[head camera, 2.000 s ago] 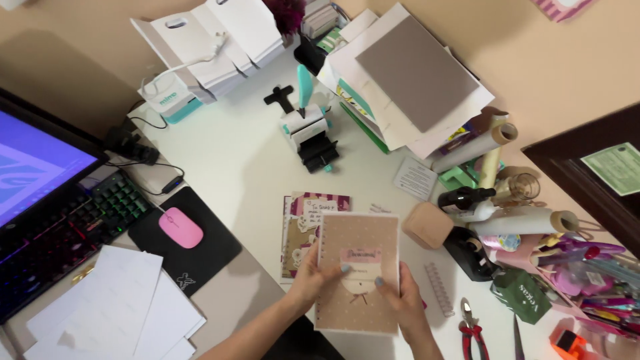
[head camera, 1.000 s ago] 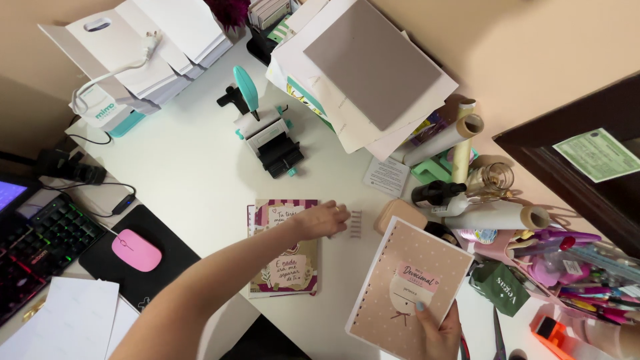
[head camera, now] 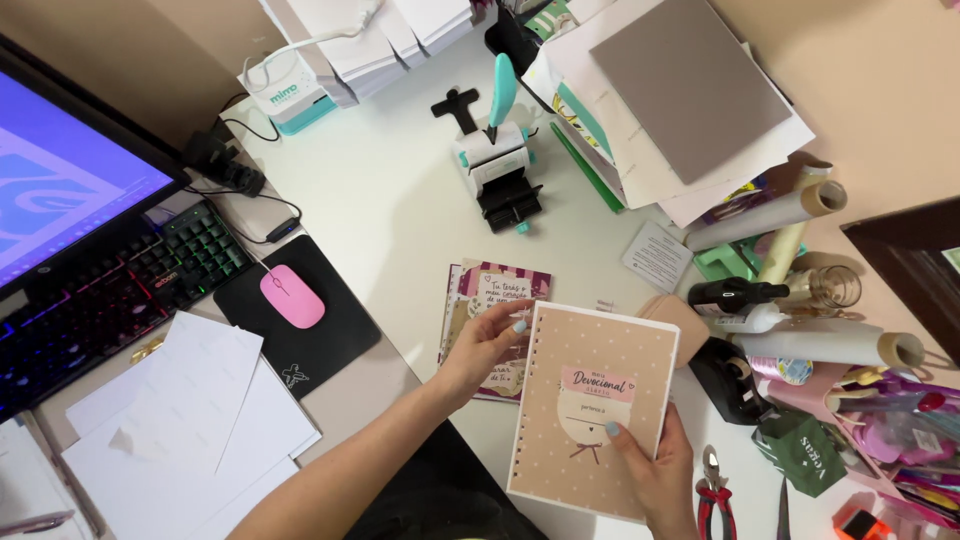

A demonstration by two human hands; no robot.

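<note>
My right hand (head camera: 656, 465) grips the lower right side of a tan dotted devotional notebook (head camera: 577, 345), its thumb on the cover. Punched holes run down the notebook's left edge. My left hand (head camera: 487, 349) is at the notebook's upper left edge, thumb and fingertips together around what seems to be a small spiral binding piece (head camera: 523, 315), mostly hidden by the fingers. Behind that hand, decorated notebooks (head camera: 517, 277) lie stacked on the white desk. Another small binding piece (head camera: 604, 305) lies just above the held notebook.
A hole punch (head camera: 499, 176) stands at the back of the desk. Papers and folders (head camera: 690, 90) are piled at the back right. Bottles (head camera: 739, 296), paper rolls (head camera: 772, 214) and red-handled pliers (head camera: 714, 495) lie to the right. A pink mouse (head camera: 292, 296) and keyboard (head camera: 172, 270) are at left.
My left hand has come back from beside the stacked notebooks to the held notebook's edge. Two seconds ago both hands held the notebook. The view has shifted.
</note>
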